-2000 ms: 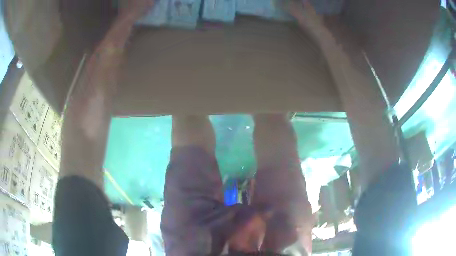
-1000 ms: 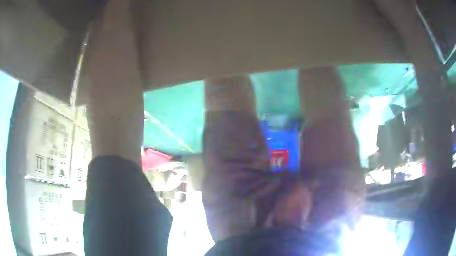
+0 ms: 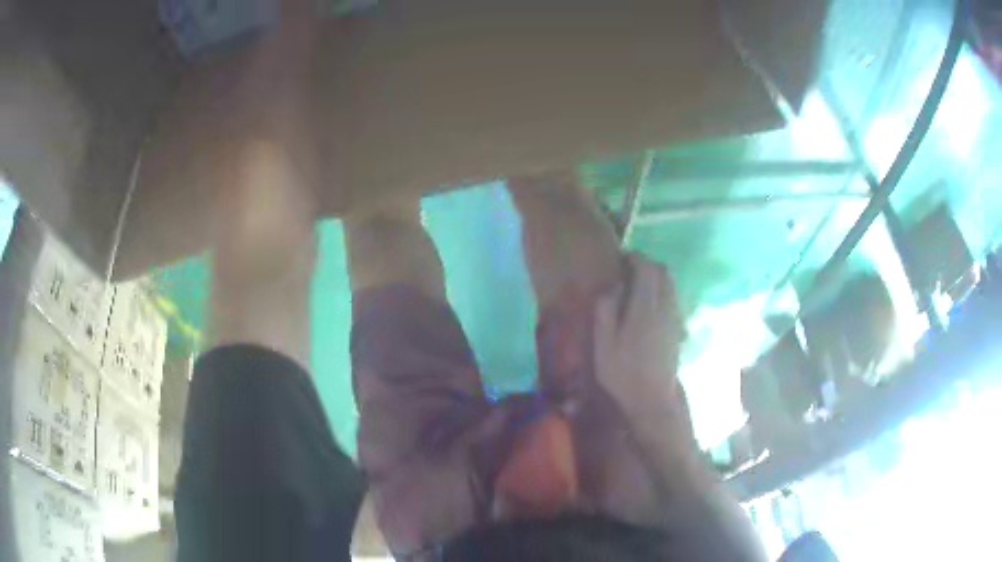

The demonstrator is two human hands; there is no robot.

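A large brown open carton (image 3: 516, 99) fills the upper part of the view, its near wall in front of my knees. Pale blue-grey retail boxes (image 3: 220, 20) show inside it at the top left, cut off by the edge and blurred. My left forearm reaches up over the carton wall toward these boxes; the hand is beyond the top edge. My right hand (image 3: 641, 324) is outside the carton, low beside my right leg, blurred, with its fingers bent. A dark narrow shape shows at its fingertips; I cannot tell if it is held.
Closed pale cartons with dark print (image 3: 55, 384) are stacked at the left. The green floor (image 3: 472, 274) shows between my legs. Metal rails and a dark curved bar or cable (image 3: 917, 143) run at the right, with blurred brown and dark objects behind them. Strong glare covers the lower right.
My right hand has come out of the carton and down beside my right leg. My left arm still reaches into the carton. The view has shifted, and fewer retail boxes show.
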